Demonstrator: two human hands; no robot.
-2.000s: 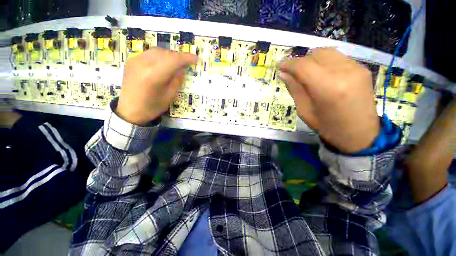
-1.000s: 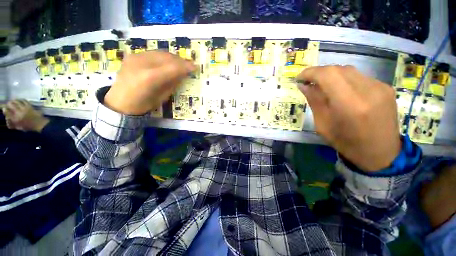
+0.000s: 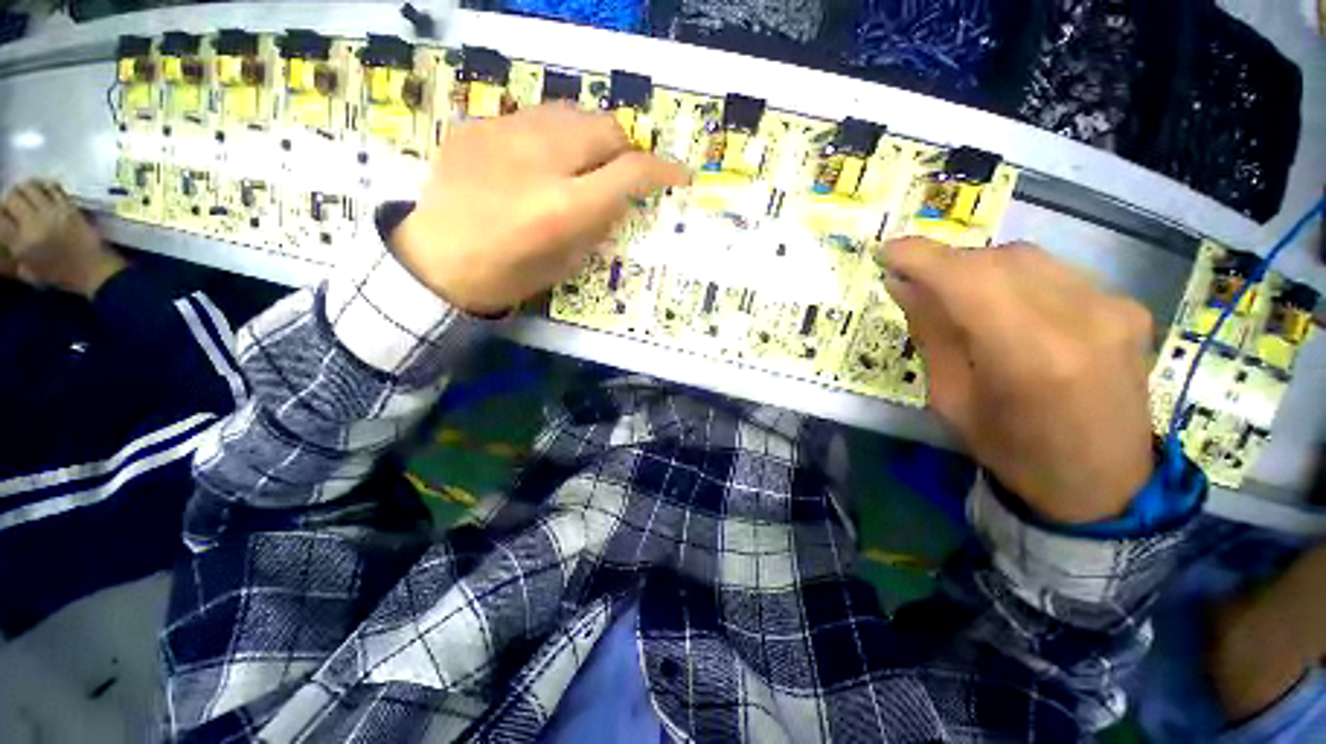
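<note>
A cream-yellow PCB panel (image 3: 742, 313) lies on the pale rail in front of me, with yellow blocks (image 3: 841, 176) and black blocks (image 3: 743, 114) along its far edge. My left hand (image 3: 531, 204) is over the panel's left part, thumb and forefinger close together at the fingertips. My right hand (image 3: 1025, 364), with a blue wrist strap (image 3: 1163, 497), is over the panel's right end, its fingertips pinched near the board surface. Whether either hand holds a tiny component is too small and blurred to tell. The hands hide parts of the panel.
Another panel (image 3: 313, 189) lies on the left and one (image 3: 1229, 364) on the right. The metal rail (image 3: 655, 364) runs along the near side. Black bins of blue (image 3: 582, 12), grey (image 3: 749, 18), blue-violet (image 3: 923, 37) and black-silver parts (image 3: 1083, 73) stand beyond. Another person's hand (image 3: 55, 237) is at left.
The camera view has shifted and tilted. The right hand has moved from the board's far part to over its right end. The left hand's fingertips now reach further over the panel.
</note>
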